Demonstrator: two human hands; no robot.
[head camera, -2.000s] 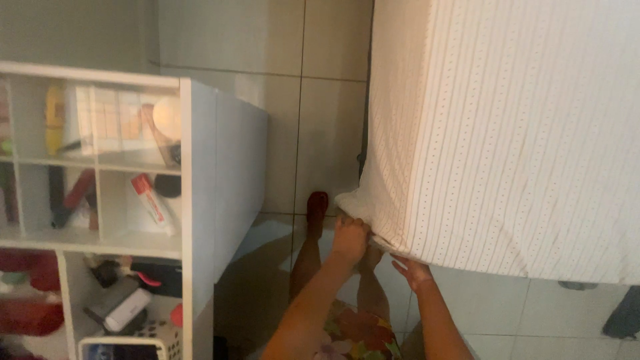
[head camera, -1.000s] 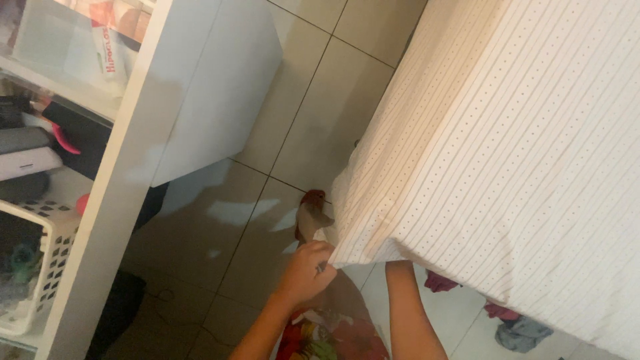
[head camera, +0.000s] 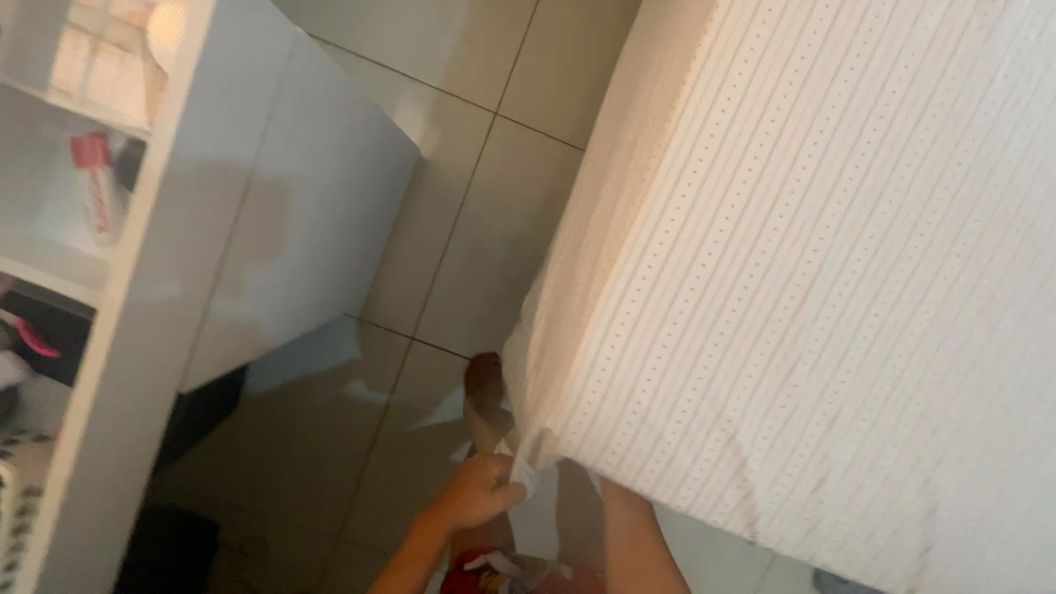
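A pale striped, dotted bed sheet covers a mattress that fills the right of the head view. At the sheet's near left corner, my left hand grips a gathered fold of the fabric. The forearm of my right hand rises to the mattress's near edge, where the fingers are hidden beneath or behind the hanging cloth. What my right hand holds cannot be seen.
A white shelf unit stands at left, its compartments holding a red-capped tube and other items. Dark objects lie by its base. Tiled floor runs between shelf and bed. My foot is near the sheet's corner. A grey item shows below the bed edge.
My right hand, visible at the sheet's edge two seconds ago, is now hidden by the cloth. My left hand remains at the corner fabric. The view has turned.
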